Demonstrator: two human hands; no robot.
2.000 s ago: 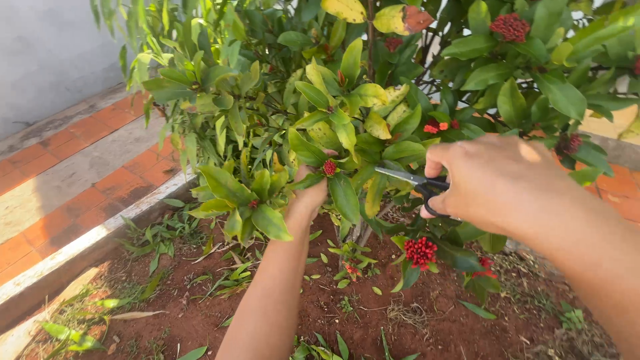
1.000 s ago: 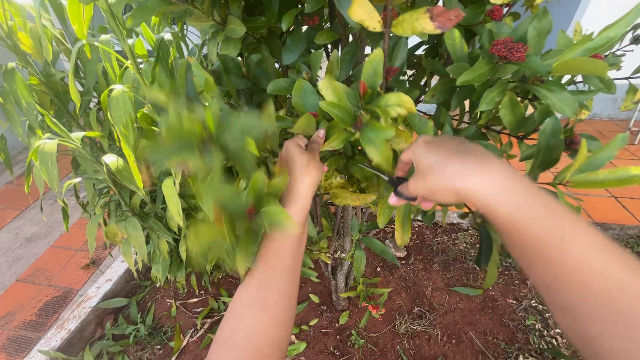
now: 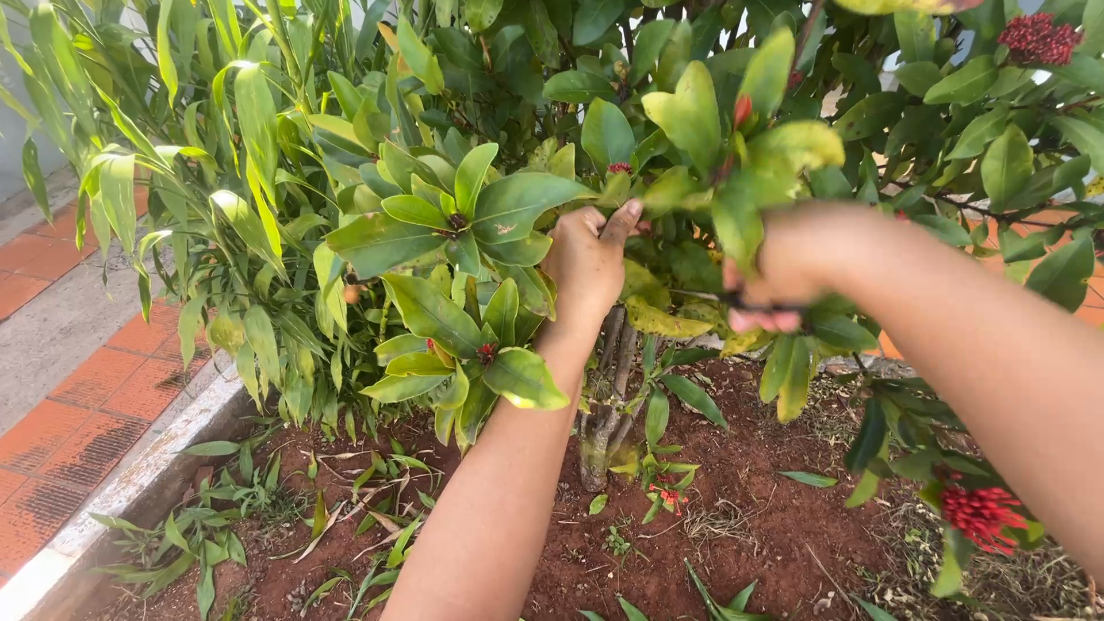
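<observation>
Among the leaves of a green shrub (image 3: 526,207) with red flower clusters, my left hand (image 3: 591,259) has its thumb and fingers closed on a stem or leaf, partly hidden by foliage. To its right, my right hand (image 3: 776,267) is blurred; its fingers are around the dark handles of scissors (image 3: 763,304), whose thin blade points left toward the leaves beyond my left hand. Yellowing leaves (image 3: 660,319) hang between the two hands. A red flower cluster (image 3: 981,517) shows low on the right, below my right forearm.
Reddish soil (image 3: 733,552) with fallen leaves and cuttings lies beneath the shrub, around its woody trunk (image 3: 597,440). A low concrete edging (image 3: 155,466) runs along the left, with orange tiles (image 3: 95,448) past it. Tall narrow-leaved plants (image 3: 259,172) stand at the left.
The view has shifted since the oldest frame. Both hands have moved within the shrub, and leafy stems that were a blur over the left side one second ago now stand beside my left hand.
</observation>
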